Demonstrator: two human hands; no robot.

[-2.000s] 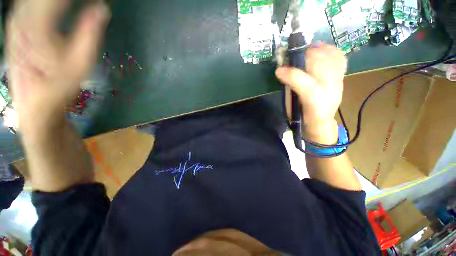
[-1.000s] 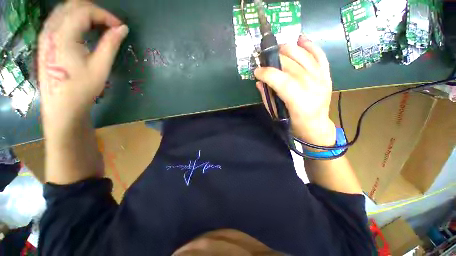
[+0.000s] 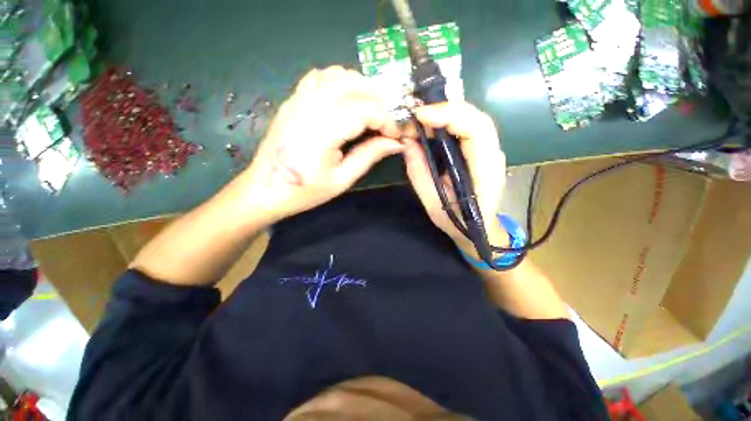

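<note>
My right hand (image 3: 478, 160) is closed round the black handle of a soldering iron (image 3: 430, 82), whose metal barrel points up past a circuit board. The green and white circuit board (image 3: 440, 41) lies on the bench under the iron, its lower part hidden by my hands. My left hand (image 3: 321, 140) is beside the right, thumb and forefinger brought together at the board's lower edge. Their fingertips meet those of the right hand. Anything between them is too small to tell. A heap of dark red small parts (image 3: 132, 130) lies on the left of the bench.
Several circuit boards (image 3: 564, 74) overlap at the right, and more boards (image 3: 49, 140) lie at the far left. A few loose parts lie right of the heap. A black cable (image 3: 568, 197) loops from the iron past my blue wristband (image 3: 512, 238) to the right. Cardboard boxes (image 3: 613, 247) stand below the bench.
My left hand has moved right from the heap's side to the board, uncovering the red heap. My right hand and the iron have shifted slightly left and down. The board sits slightly further left.
</note>
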